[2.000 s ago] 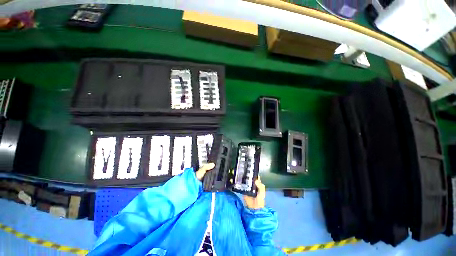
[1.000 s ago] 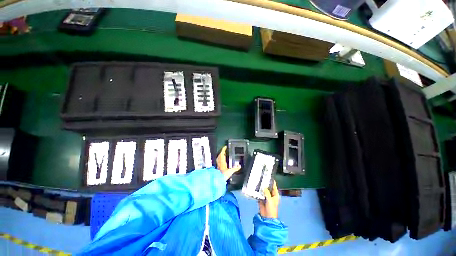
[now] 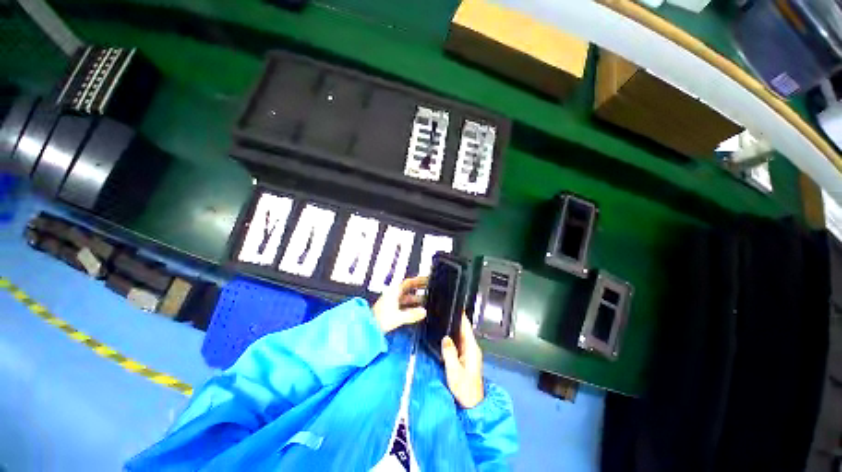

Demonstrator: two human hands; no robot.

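My left hand (image 3: 399,305) and my right hand (image 3: 463,362) hold a dark, glossy slab, a display unit (image 3: 445,300), upright between them, just right of the near foam tray (image 3: 246,221). Its black face shows. My left hand is on its left edge, my right hand on its lower right edge. An assembly jig (image 3: 497,297) lies on the bench right beside the slab. Two more jigs, one farther back (image 3: 571,234) and one to the right (image 3: 606,314), also lie there. The near tray holds several silver-white units; the slab overlaps its right end.
A back foam tray (image 3: 305,106) holds two units at its right end. Tall black stacked trays (image 3: 711,341) stand at right. Cardboard boxes (image 3: 517,46) lie under the shelf. Curved dark pieces (image 3: 65,152) are far left; a blue plastic basket (image 3: 251,323) is below the near tray.
The view has turned and shifted left. My left hand has left the jig, which now lies on the bench. The unit showed its silver-white face; now its black face shows, with both hands on it.
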